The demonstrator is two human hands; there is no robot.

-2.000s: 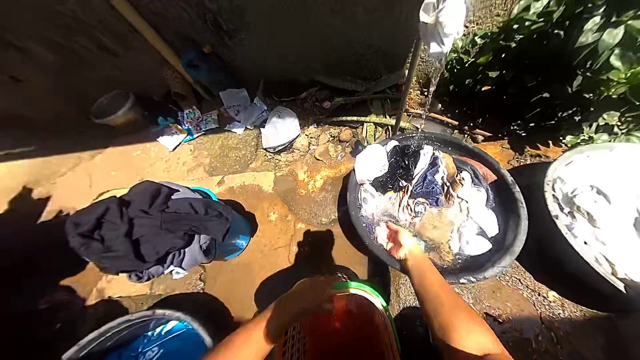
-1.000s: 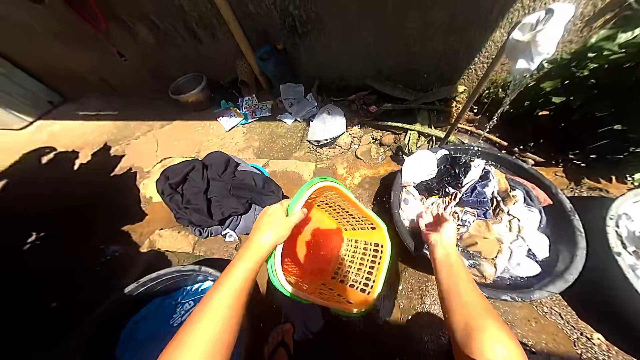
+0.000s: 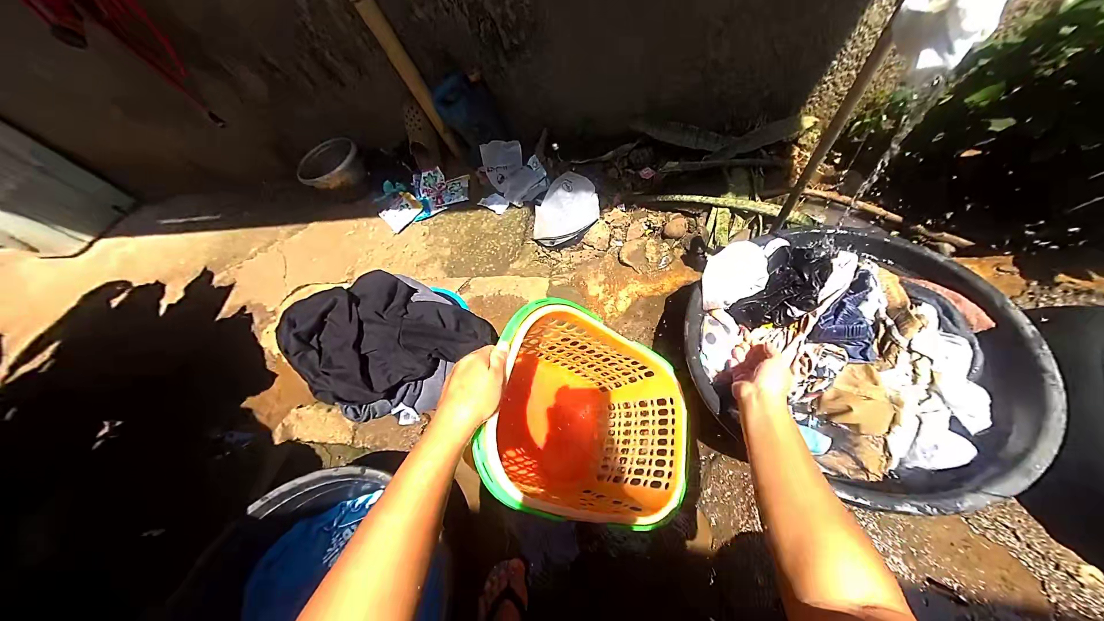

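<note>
My left hand (image 3: pixel 473 385) grips the left rim of an orange plastic basket (image 3: pixel 595 423), tilted so its inside shows; green and white rims lie around its edge. My right hand (image 3: pixel 759 371) is at the left part of a black round tub (image 3: pixel 1026 405), palm up against wet clothes (image 3: pixel 862 397); whether its fingers hold any cloth cannot be told. White, tan, navy and patterned pieces fill the tub. Water runs down from a white cloth (image 3: pixel 944 30) at the top right, beside a slanting pole, toward the tub's far edge.
Dark clothes (image 3: pixel 379 341) are heaped over a blue basin left of the basket. A tub (image 3: pixel 345 483) with blue cloth stands at lower left. By the wall lie papers (image 3: pixel 513 177), a white cap-like item (image 3: pixel 567 207), a small bucket (image 3: pixel 329 166) and a leaning bamboo pole (image 3: pixel 405 73).
The basket, low at the bottom edge two seconds ago, has come up into fuller view, tilted, with my left hand on its rim. My right hand remains at the tub's left side.
</note>
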